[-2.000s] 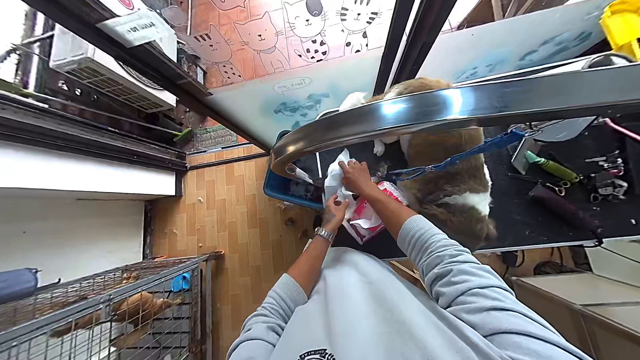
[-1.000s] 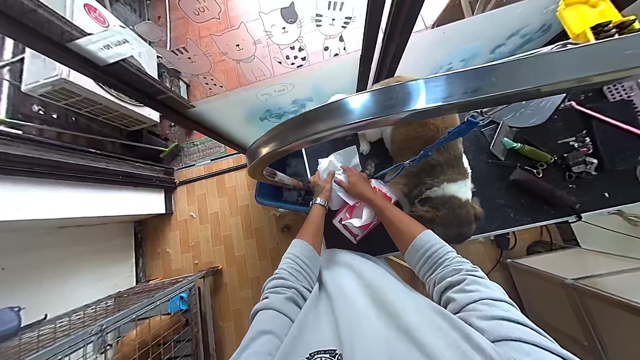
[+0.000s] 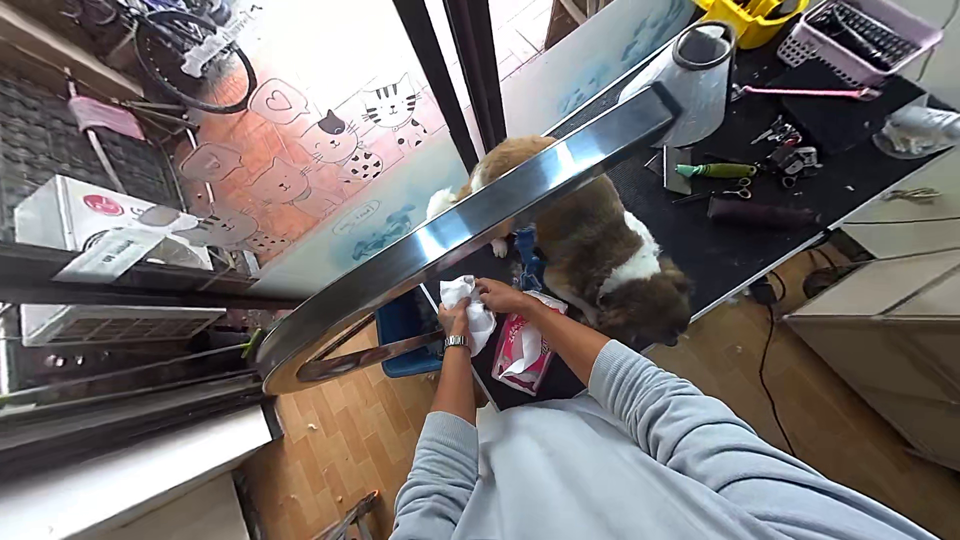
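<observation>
My left hand [image 3: 454, 318], with a metal watch on its wrist, grips a white tissue [image 3: 480, 324] over the table's left end. My right hand [image 3: 499, 295] pinches the same tissue from the right side. Just below my right wrist lies a pink and white tissue pack [image 3: 517, 352] with a sheet sticking out. A brown and white dog [image 3: 585, 225] is on the black grooming table [image 3: 697, 262], its head toward the front edge. A blue strap [image 3: 528, 259] runs beside the dog. Part of its back is hidden by the curved metal bar.
The curved metal bar [image 3: 465, 225] crosses above the table. A blue bin [image 3: 409, 337] stands at the table's left end. To the right lie a green-handled grooming tool [image 3: 716, 171], scissors [image 3: 742, 189], a clear plastic cone [image 3: 697, 90], a pink basket [image 3: 862, 37] and a yellow container [image 3: 750, 19].
The view has turned and shifted, showing more of the table's right side. Both hands stay on the tissue, which looks more bunched than one second ago.
</observation>
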